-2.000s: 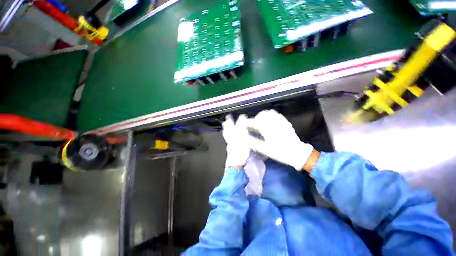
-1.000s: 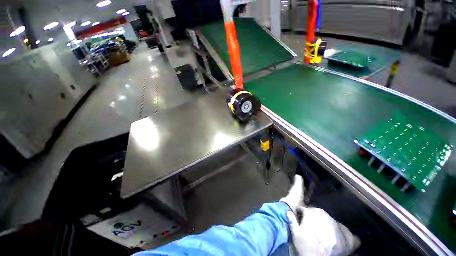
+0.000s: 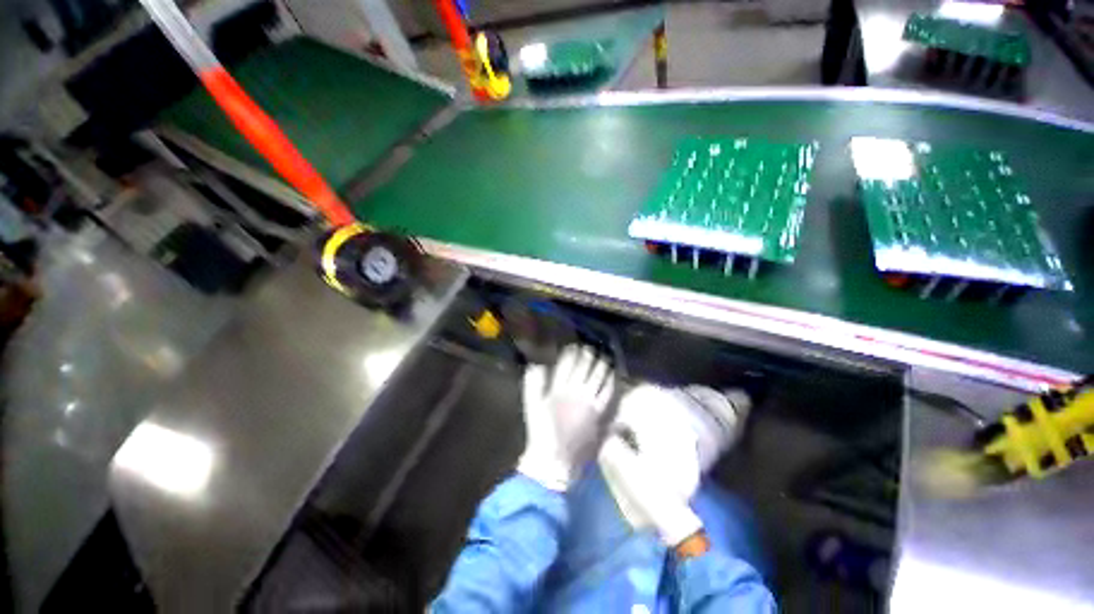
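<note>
My left hand (image 3: pixel 566 414) wears a white knit glove and is held over the gap in front of the conveyor, fingers up and slightly spread, with nothing seen in it. My right hand (image 3: pixel 654 468), also white-gloved, is just right of it, blurred, its fingers bent towards the left hand. A pale, bulky fabric-like thing (image 3: pixel 716 420) with grey lines shows behind the right hand; whether the hand holds it cannot be told. Both hands are in front of my blue smock.
Two green circuit boards (image 3: pixel 732 198) (image 3: pixel 954 216) lie on the green conveyor belt (image 3: pixel 540 180). A round black unit (image 3: pixel 378 266) with a yellow rim sits on the left steel bench (image 3: pixel 264 396). A yellow-and-black striped stand (image 3: pixel 1044 434) is at right. An orange-red post rises at left.
The view has swung from the left bench back to the conveyor. Both hands now show side by side near the middle; the left hand's fingers are more spread.
</note>
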